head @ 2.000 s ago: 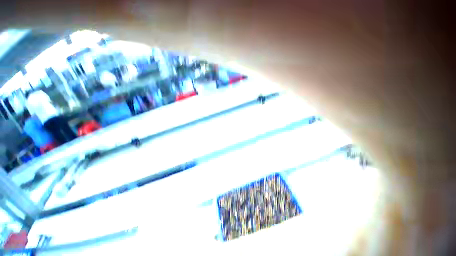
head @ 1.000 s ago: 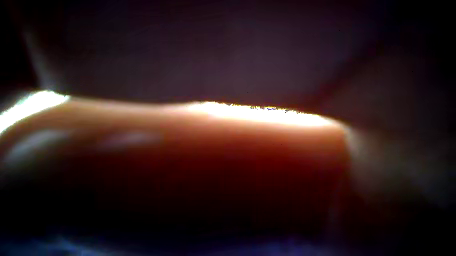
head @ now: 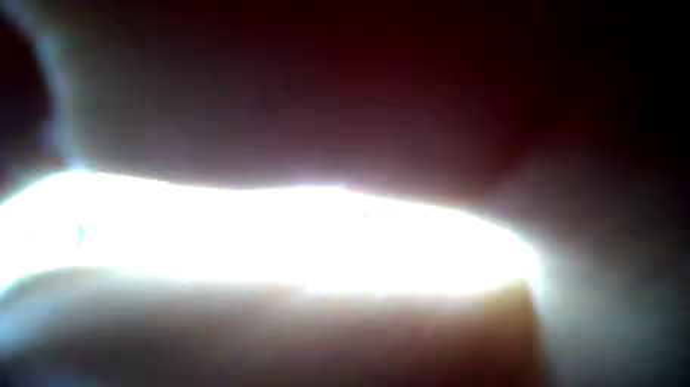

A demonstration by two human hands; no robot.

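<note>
A large, dark, blurred shape, probably part of a hand very close to the lens, covers the upper part of the head view. A second blurred, brownish shape covers the bottom. I cannot tell which hand either shape belongs to, or whether a hand holds anything. No bin, board or component can be made out.
A white, overexposed band runs across the view between the two dark shapes. No detail shows in it. The right side is a grey and black blur.
The bench and the blue bin of brown parts, seen two seconds ago, are now hidden. Since one second ago, the bright gap has grown taller as the lower shape's upper edge moved down.
</note>
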